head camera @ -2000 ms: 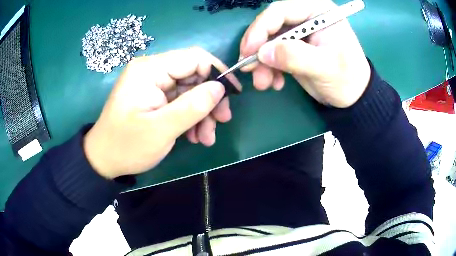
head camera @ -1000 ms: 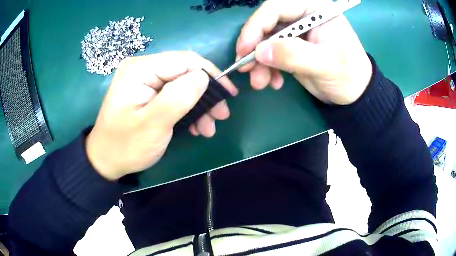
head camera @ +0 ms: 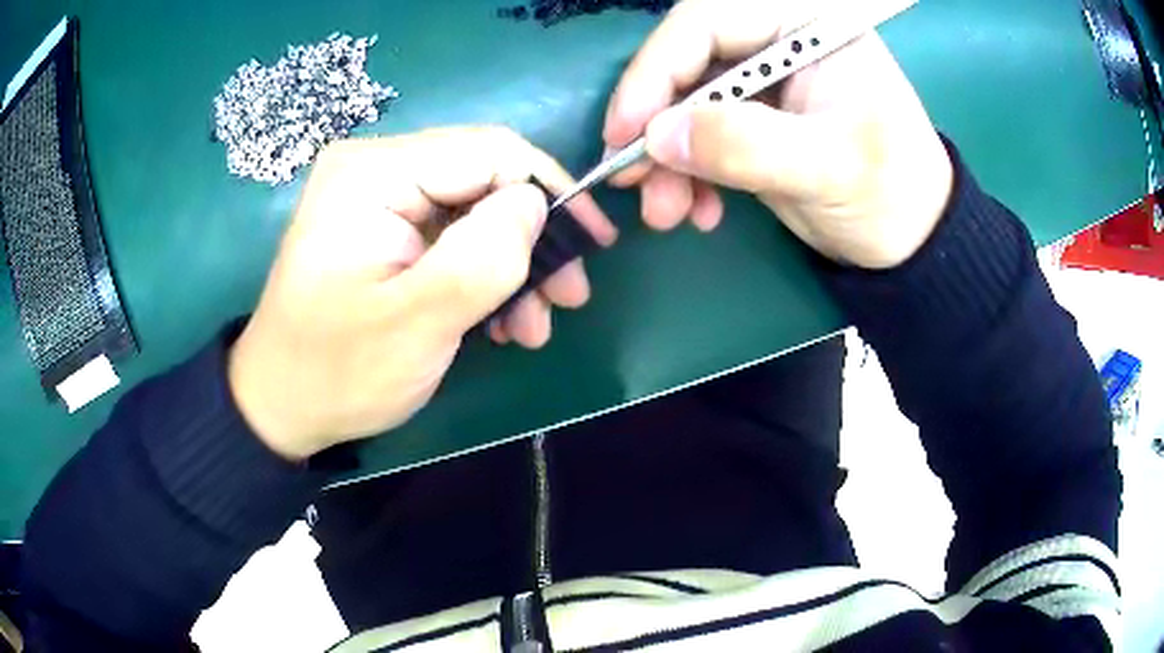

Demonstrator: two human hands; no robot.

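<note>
My left hand holds a black watch band section between thumb and fingers, with the rest of it lying across the curled fingers and partly hidden by them. My right hand holds silver tweezers like a pen, pointing down to the left. The tweezer points meet the upper end of the band beside my left thumb tip. Whether a small part is between the points cannot be told. A loose pile of small silver parts lies on the green mat beyond my left hand.
Small black parts lie at the far edge of view. A black-edged mesh-like sheet with a white label is at the left. Dark bands lie at the far right. A red stool shows beyond the green mat's near edge.
More of the black band has come into view below my left thumb than two seconds ago. The tweezers have shifted slightly left with my right hand, their points staying at the band.
</note>
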